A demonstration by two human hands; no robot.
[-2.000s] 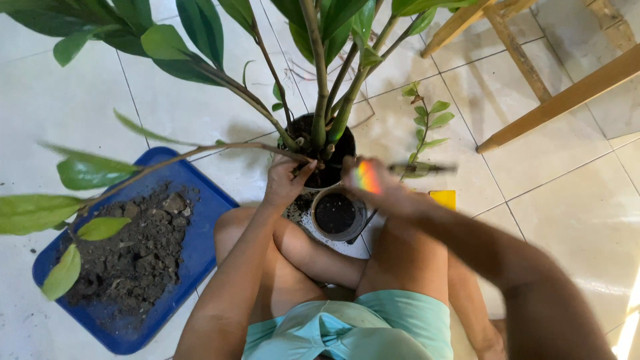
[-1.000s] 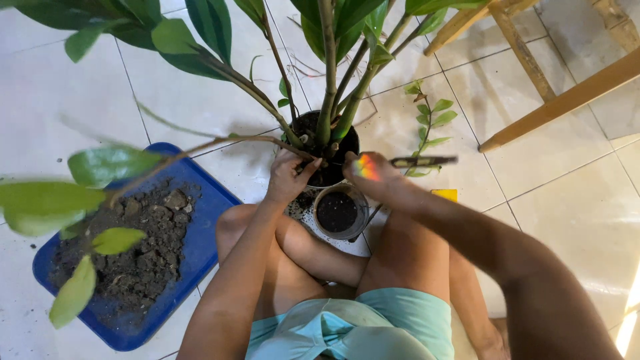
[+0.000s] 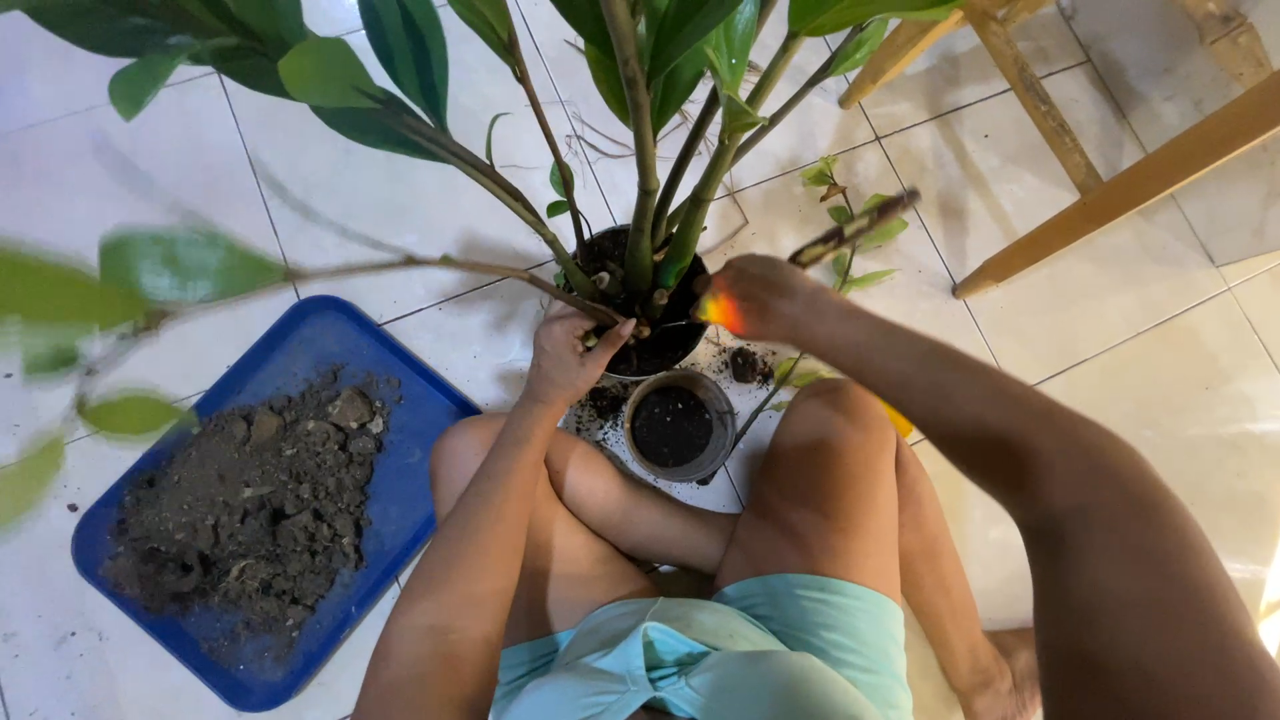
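A tall leafy plant with thick green stems [image 3: 640, 180] stands in a dark pot [image 3: 655, 355] of soil. At the pot's left front rim, my left hand [image 3: 575, 355] pinches the base of a thin brown stem [image 3: 480, 268], whose leaves spread to the left. My right hand [image 3: 755, 300] is closed around a slim dark tool [image 3: 855, 228] beside the pot's right rim; the tool's far part sticks out behind the fist, and its kind cannot be told. Between my knees and the pot is a small round container [image 3: 680, 425] with dark soil in it.
A blue plastic tray [image 3: 310, 325] heaped with soil [image 3: 250, 510] lies on the tiled floor at left. A cut leafy sprig [image 3: 850, 235] lies right of the pot. Wooden furniture legs [image 3: 1120, 190] stand at upper right. Spilled soil [image 3: 750, 365] and a yellow object [image 3: 900, 420] are near my right knee.
The tool in my right hand has tilted, its outer end now pointing more upward. My right hand has shifted slightly away from my left. My left hand stays at the stem's base.
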